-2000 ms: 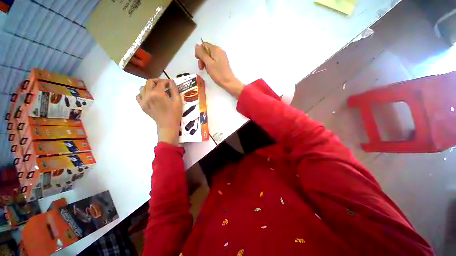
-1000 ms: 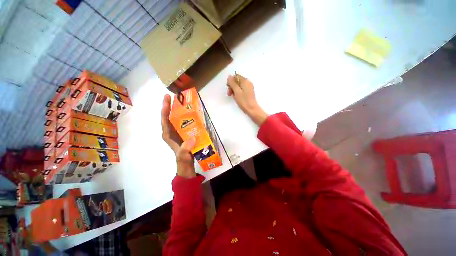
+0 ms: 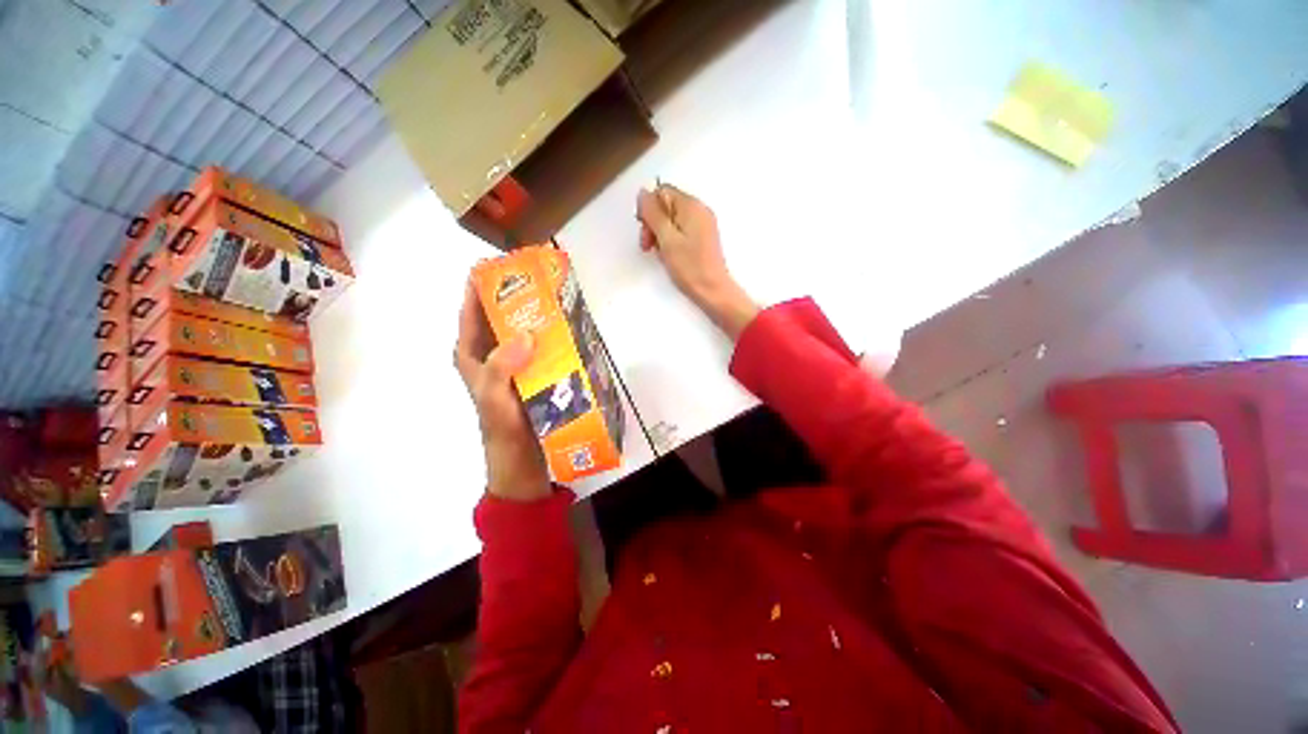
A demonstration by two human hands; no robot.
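My left hand (image 3: 495, 394) holds an orange, yellow and black retail carton (image 3: 551, 359) around its left side, with the thumb on the narrow orange-yellow face. The carton is tilted above the near part of the white table (image 3: 409, 488). My right hand (image 3: 684, 244) is curled to the right of the carton, not touching it. A tiny thin dark tip shows at its fingertips; I cannot tell what it is.
Stacked retail cartons (image 3: 223, 366) stand at left by the wall. An open carton (image 3: 158, 609) lies at lower left near a person's arm. A brown shipping carton (image 3: 495, 108) holds something orange. A yellow paper note (image 3: 1054, 115) lies at right. A red stool (image 3: 1191, 466) stands on the floor.
The carton has been turned from its white cord-picture face to its narrow orange-yellow face, and my left hand has moved from its top to its side. My right hand stays curled beside it.
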